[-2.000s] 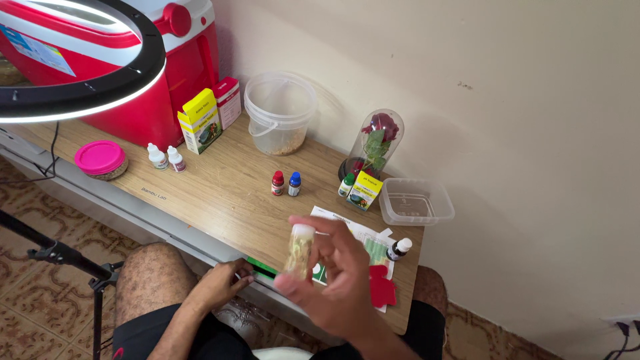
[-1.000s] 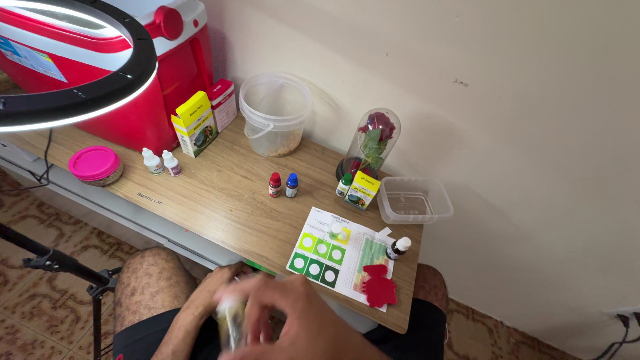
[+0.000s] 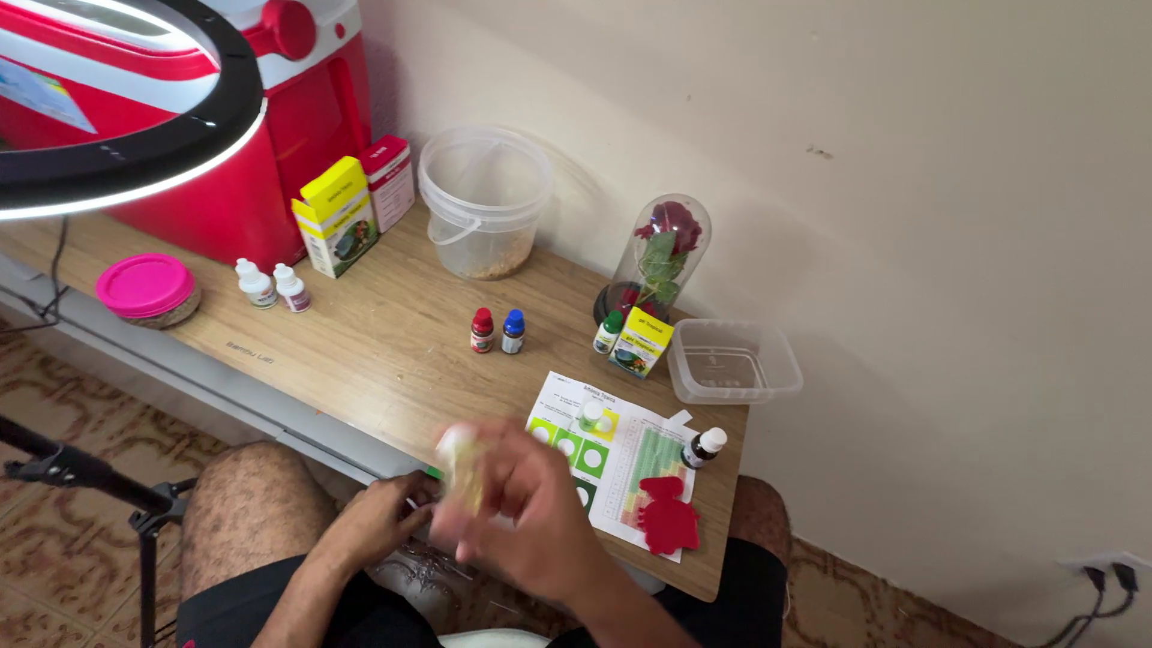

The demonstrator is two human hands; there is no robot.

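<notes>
My right hand [image 3: 526, 508], blurred, is raised over the table's front edge and grips a small clear vial [image 3: 462, 463] with a white cap and pale yellowish contents. Below and left of it, my left hand [image 3: 391, 515] is at the table edge, its fingertips by a green strip [image 3: 434, 472]; whether it holds that strip cannot be told. Beyond the right hand lies a printed colour chart [image 3: 621, 459], bearing a small white-capped vial [image 3: 591, 416], a dark bottle with a white cap [image 3: 704, 447] and a red cut-out piece [image 3: 668, 517]. A red-capped bottle [image 3: 482, 330] and a blue-capped bottle [image 3: 513, 331] stand farther back.
Along the wall are a red cooler [image 3: 315, 117], a clear bucket [image 3: 486, 202], a rose under a dome [image 3: 661, 252] and a clear tub [image 3: 735, 362]. A pink-lidded container [image 3: 148, 286] sits left. A ring light [image 3: 243, 117] hangs upper left; its tripod [image 3: 99, 481] stands lower left.
My right hand with the vial has gone from above the table down to my lap, then back up to the table's front edge. The chart, mostly hidden at first, shows more now.
</notes>
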